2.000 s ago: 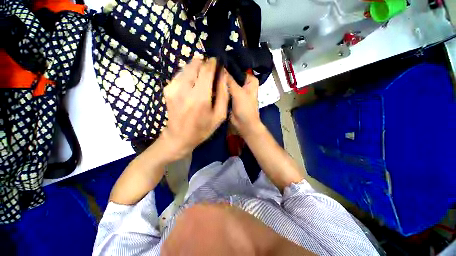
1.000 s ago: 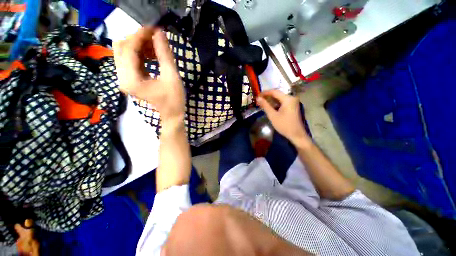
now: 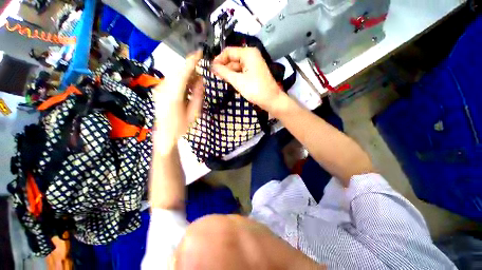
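Observation:
The patterned bag body [image 3: 232,121], navy-black with a cream print and black edging, lies on the white table in front of me, below the machine head [image 3: 216,31]. My left hand [image 3: 177,103] is blurred, raised over the bag's left side near the machine head; whether it holds anything cannot be told. My right hand [image 3: 246,71] is over the bag's upper part, fingertips pinched together close to the machine head. Anything between those fingertips is too small to see.
A pile of bags [image 3: 95,169] with orange patches stands at left. The grey sewing machine bed [image 3: 327,31] is at top right, with a red-handled lever [image 3: 330,82] at its front edge. A blue covered container [image 3: 433,132] is at right. A blue post [image 3: 82,47] stands at upper left.
My right hand has moved from the bag's right edge up to the machine head. My left hand is still raised at the bag's left. The view has shifted, showing more of the pile and machine head.

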